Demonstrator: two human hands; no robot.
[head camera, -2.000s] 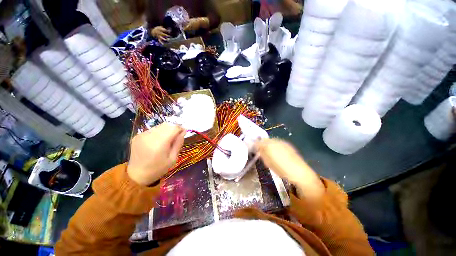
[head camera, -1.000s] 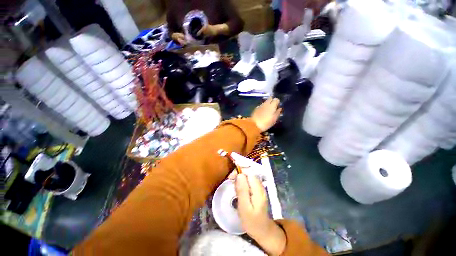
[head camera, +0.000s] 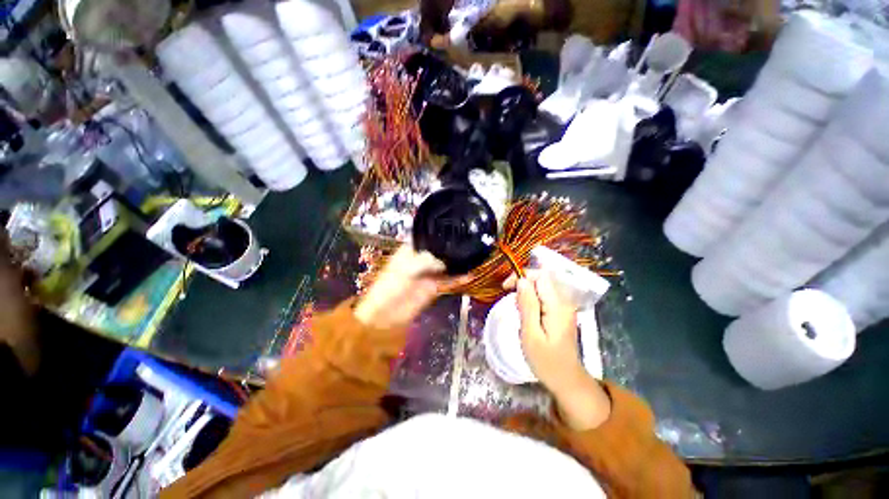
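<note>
My left hand (head camera: 402, 287) holds a glossy black inner cup (head camera: 455, 230) above the parts tray's right side, its open side facing up. My right hand (head camera: 552, 329) pinches an orange-and-black wire lead (head camera: 511, 259) with a small pale tip near the black cup's rim. A white housing (head camera: 504, 341) lies open side up on the board, partly hidden behind my right hand. A white bracket (head camera: 570, 277) is beside it, also partly covered. Whether the wire passes through the housing is hidden.
A fan of wire leads (head camera: 546, 234) lies behind the hands. The parts tray (head camera: 375, 234) holds small fittings. Nested white stacks (head camera: 263, 97) stand left and right. A subassembly (head camera: 219, 246) is at left, above a blue crate (head camera: 125, 370). A lone white housing (head camera: 788, 338) is at right.
My left hand has come back from the far side with a black cup in it. My right hand still holds the wire over the white housing. The view has shifted left.
</note>
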